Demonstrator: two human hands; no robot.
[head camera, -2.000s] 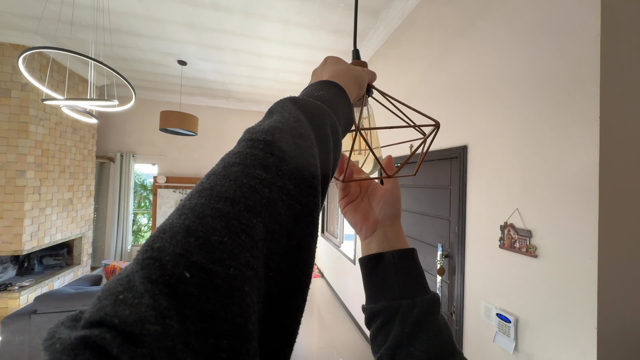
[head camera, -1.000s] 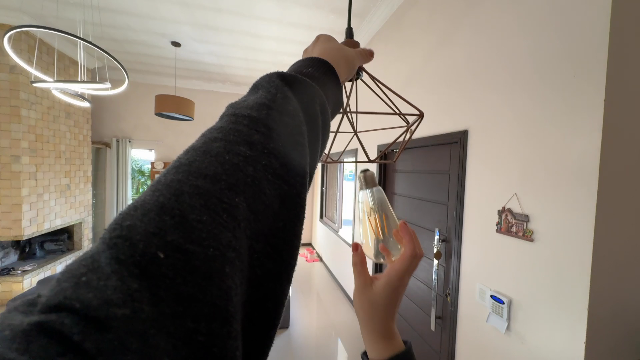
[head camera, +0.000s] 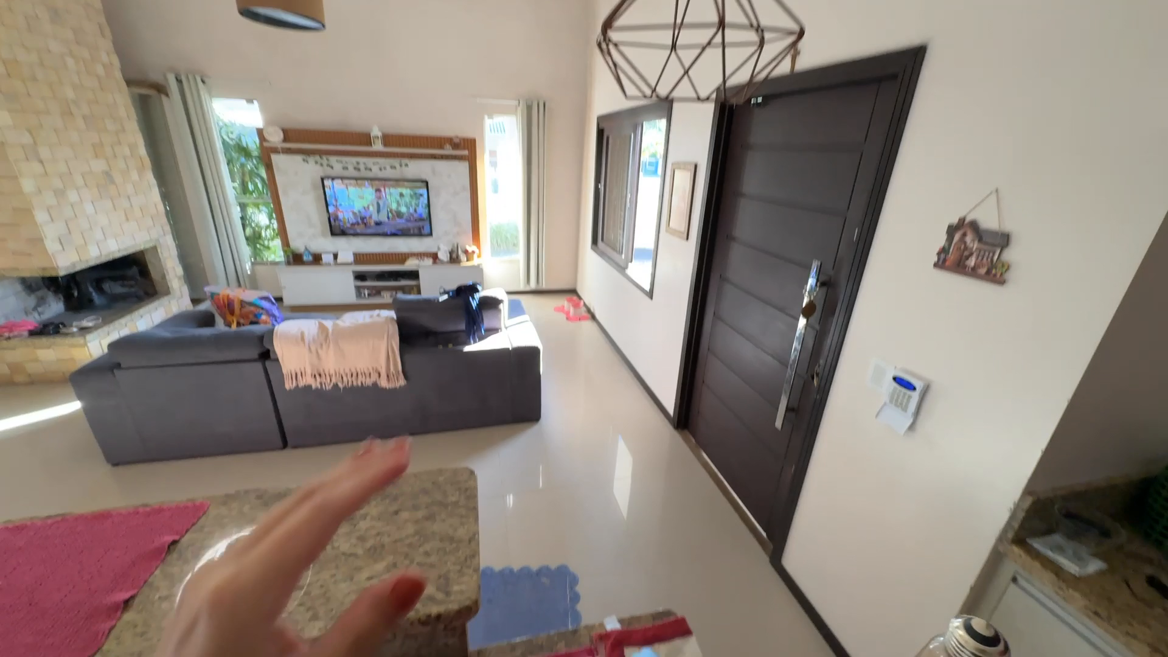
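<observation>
My left hand (head camera: 292, 557), blurred, is low in the view over the granite countertop (head camera: 411, 520), its fingers apart and nothing between them. The geometric wire lampshade (head camera: 698, 46) hangs at the top, touched by neither hand; its upper part is cut off. At the bottom right edge shows the metal screw base of a light bulb (head camera: 975, 636); the rest of the bulb is below the frame. My right hand is out of view, so what holds the bulb is hidden.
A pink cloth (head camera: 82, 570) lies on the countertop, and a red-edged cloth (head camera: 648, 634) is at the bottom. Beyond are a grey sofa (head camera: 182, 411), a blue mat (head camera: 525, 602) on the floor and a dark door (head camera: 776, 274). A granite counter (head camera: 1049, 575) stands at right.
My left hand has let go of the lampshade's top and come down. The bulb, below the shade in my right hand a second ago, is now at the lower right edge. The view has tilted down.
</observation>
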